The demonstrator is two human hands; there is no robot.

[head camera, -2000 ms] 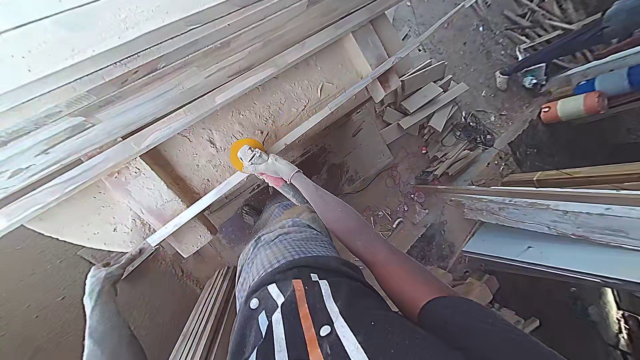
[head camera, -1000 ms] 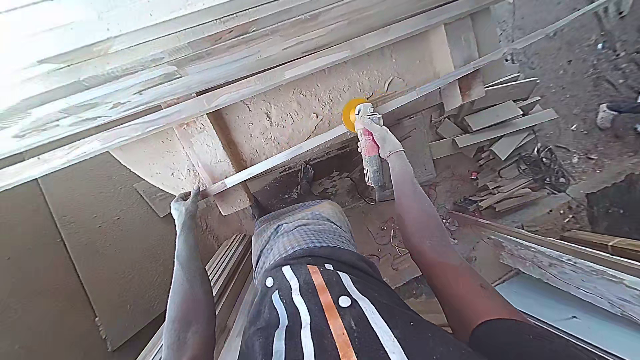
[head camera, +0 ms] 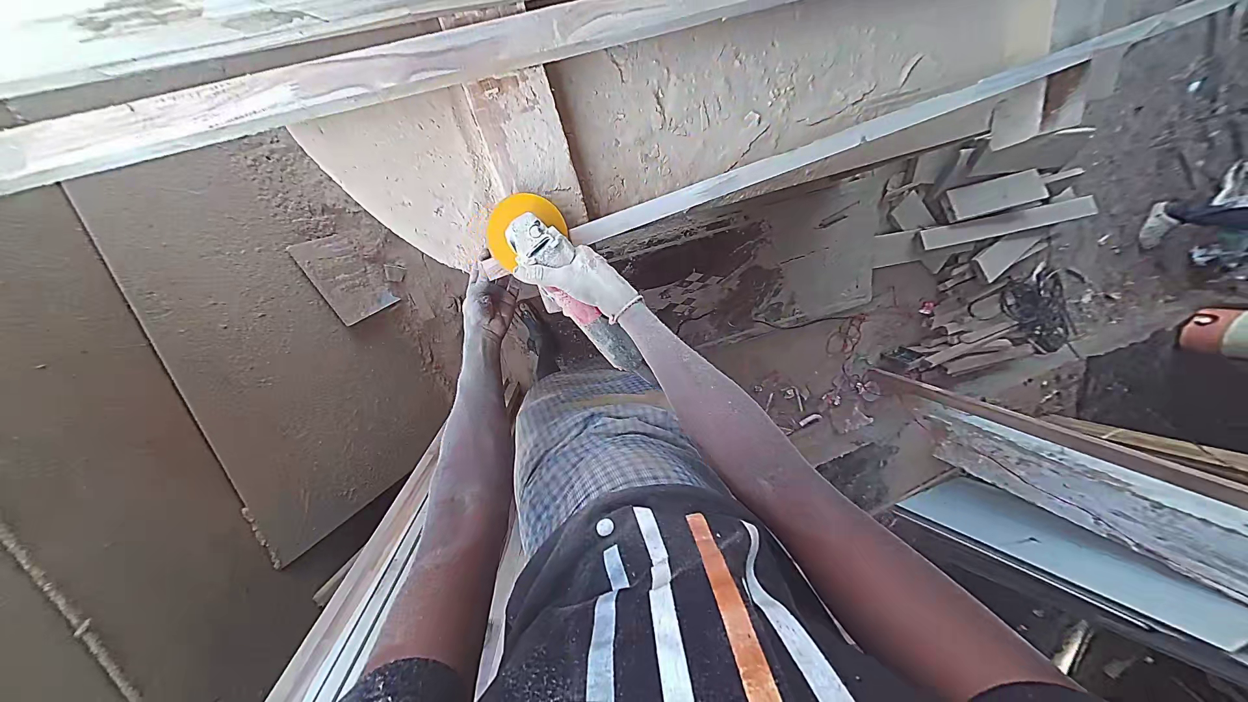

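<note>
My right hand [head camera: 585, 281] is closed around a dusty angle grinder [head camera: 541, 242] fitted with a yellow disc [head camera: 509, 212]. The disc lies over the near-left end of a long, narrow wooden strip [head camera: 741, 180], which runs away to the upper right. At that same end, my left hand [head camera: 490, 304] has its fingertips at the tip of the strip, close beside the disc. Whether the disc touches the wood cannot be told. Part of the grinder's body is hidden by my right hand.
A thick wooden beam [head camera: 390, 73] crosses above. Cut board pieces [head camera: 994, 195] and a tangled dark cable [head camera: 1038, 307] lie on the ground at right. Large flat sheets [head camera: 244, 322] cover the left side. Long boards [head camera: 1092, 458] lean at lower right; more lengths [head camera: 390, 575] lie by my left arm.
The grinder in my right hand has moved left along the strip, from its middle to the end where my left hand is. My two hands are now close together.
</note>
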